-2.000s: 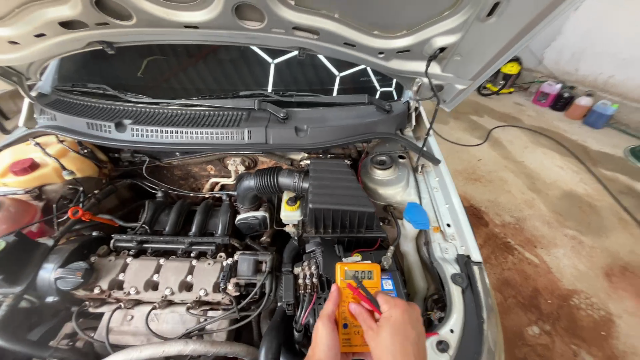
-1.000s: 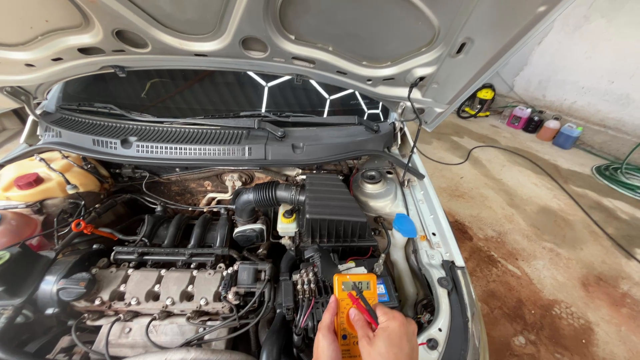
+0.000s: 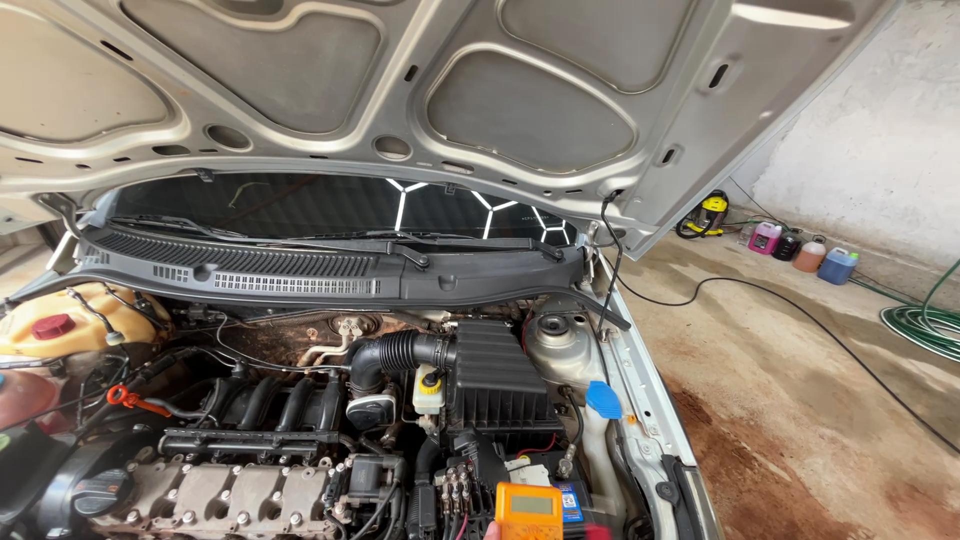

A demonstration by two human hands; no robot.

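Observation:
An orange digital multimeter [image 3: 529,511] is upright at the bottom edge, its lower part cut off; no digits can be read on its display. Only a fingertip of my left hand [image 3: 493,532] shows, against the meter's left side. A blurred red piece, probably a test probe [image 3: 598,532], lies right of the meter. My right hand is out of view. Behind the meter is the car battery with a blue label [image 3: 571,502], and a cable connector [image 3: 566,461] stands near it. The fuse links [image 3: 456,491] are to the meter's left.
The raised hood [image 3: 405,82] spans the top. The black air filter box [image 3: 499,375], blue-capped washer filler [image 3: 604,401] and engine [image 3: 225,495] surround the work area. A black cable [image 3: 795,300] runs from the hood across the floor towards the right, past jugs [image 3: 836,266] and a green hose [image 3: 922,322].
The view has tilted up. The multimeter has dropped to the bottom edge, and its display no longer shows readable digits. My right hand, which was beside the meter with the probes, has left view.

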